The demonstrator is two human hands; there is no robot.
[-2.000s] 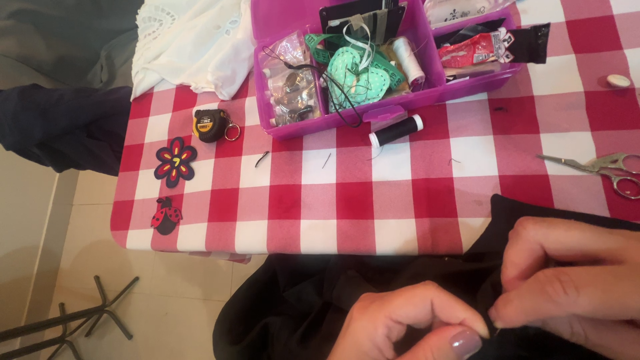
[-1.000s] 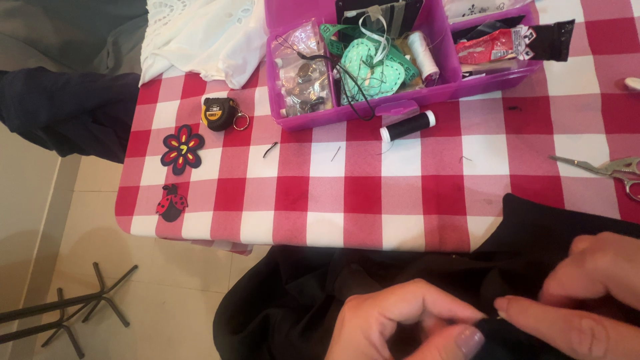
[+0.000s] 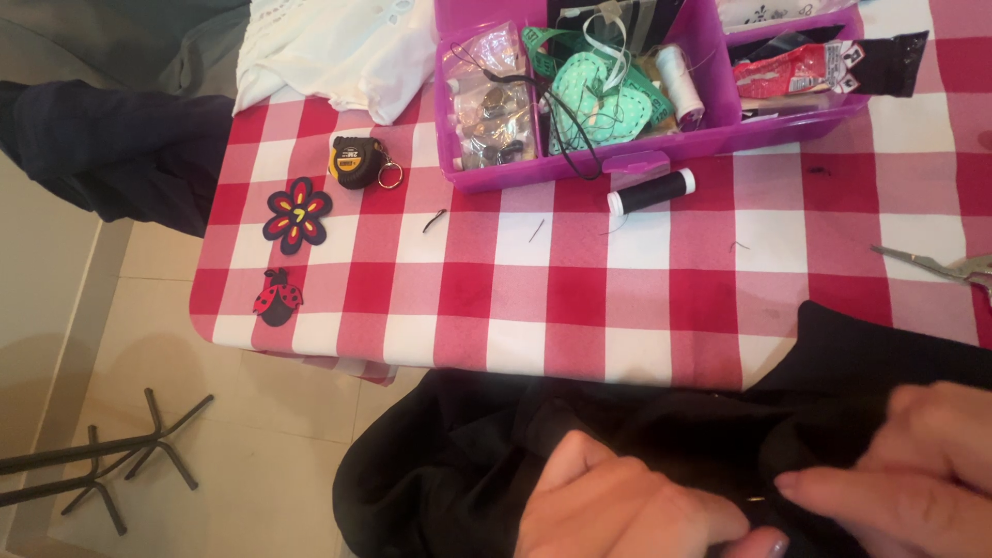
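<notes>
Black fabric hangs over the near table edge and fills the lower right. My left hand, at the bottom centre, is closed on this fabric, its thumb pointing right. At the lower right, my right hand is blurred, with a finger reaching toward the left hand; what it grips, if anything, cannot be told. Between the hands a tiny shiny bit, perhaps part of a needle, shows against the black. A spool of black thread lies before the purple sewing box. Small metal scissors lie at the right edge.
On the checked tablecloth are a tape measure, a flower patch, a ladybird patch and thread scraps. White embroidered cloth lies at the upper left. Black metal legs stand on the floor.
My left hand has turned so that its back and knuckles face up more. My right hand's finger now lies a little apart from the left thumb. The view has shifted slightly.
</notes>
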